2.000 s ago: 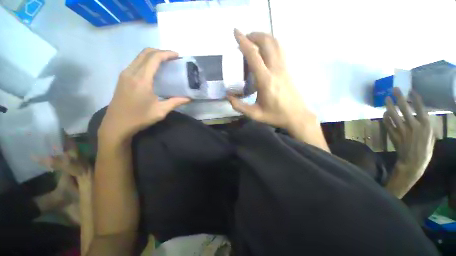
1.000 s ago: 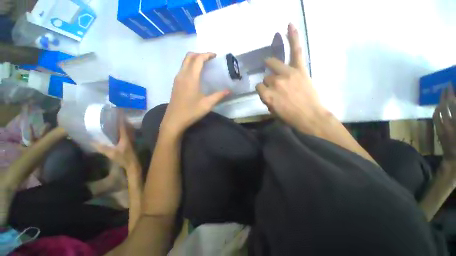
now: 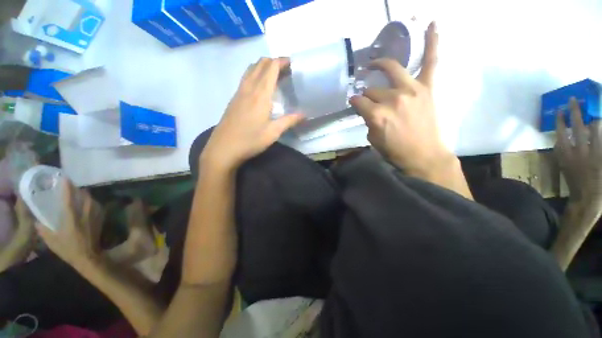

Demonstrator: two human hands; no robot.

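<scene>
An appliance unit (image 3: 320, 76) with a pale frosted section, a dark strip and a smoky grey end lies over a white open carton (image 3: 290, 26) at the table's front edge. My left hand (image 3: 247, 115) grips its left end, thumb below and fingers above. My right hand (image 3: 402, 109) is at the smoky, white-rimmed right end, index finger stretched along the rim and other fingers bent against the unit. Part of that end is hidden behind my fingers.
Blue cartons (image 3: 228, 16) stand in a row at the back. An open blue-and-white carton (image 3: 148, 125) lies left. Another person's hands hold a white oval part (image 3: 46, 191) at far left. Another hand touches a blue carton (image 3: 571, 102) at right. A light-blue printed carton (image 3: 63, 25) is upper left.
The unit's right end has tilted, showing more of its smoky face. My right hand has shifted right. The person at left has moved their unit away from the open carton and lower left.
</scene>
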